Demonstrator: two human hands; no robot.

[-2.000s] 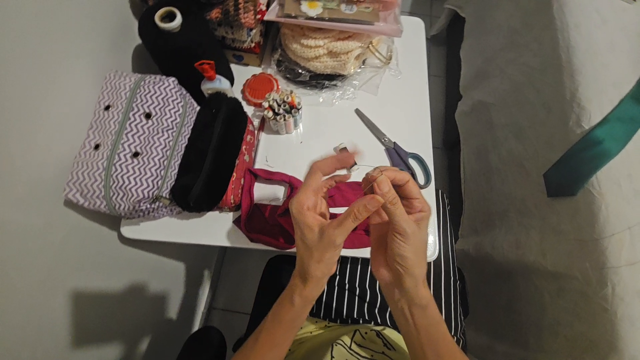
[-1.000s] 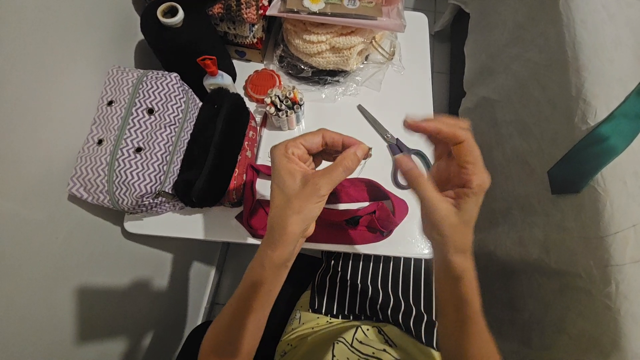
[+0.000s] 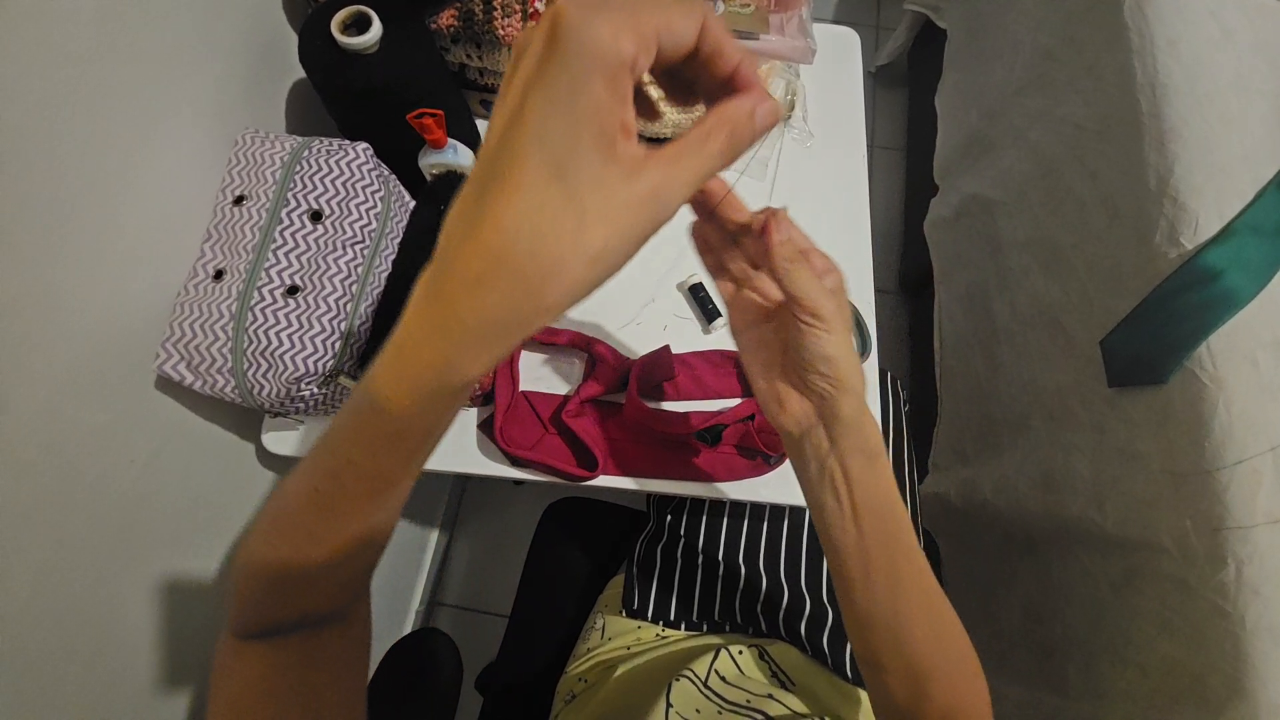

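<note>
My left hand [image 3: 640,110] is raised high over the table, thumb and forefinger pinched together on a thin thread [image 3: 745,172]. Lower and to its right is my right hand [image 3: 775,290], palm partly up, with thread running at its fingertips; whether it grips the thread is unclear. A magenta fabric piece [image 3: 640,430] lies at the table's near edge below both hands. A small spool of dark thread [image 3: 704,303] lies just left of my right hand. The scissors are mostly hidden behind that hand, with only part of a handle [image 3: 860,333] showing. No needle can be made out.
A zigzag-patterned pouch [image 3: 290,270] and a black pouch [image 3: 425,240] are at the left of the white table [image 3: 850,150]. Behind them are a glue bottle [image 3: 443,150] and a white ring-shaped roll [image 3: 356,29] on black material. A green necktie [image 3: 1190,290] lies on the pale cloth at right.
My left hand has risen far up and away from the magenta fabric, pinching thread. My right hand has come back left and turned. The dark thread spool now shows on the table.
</note>
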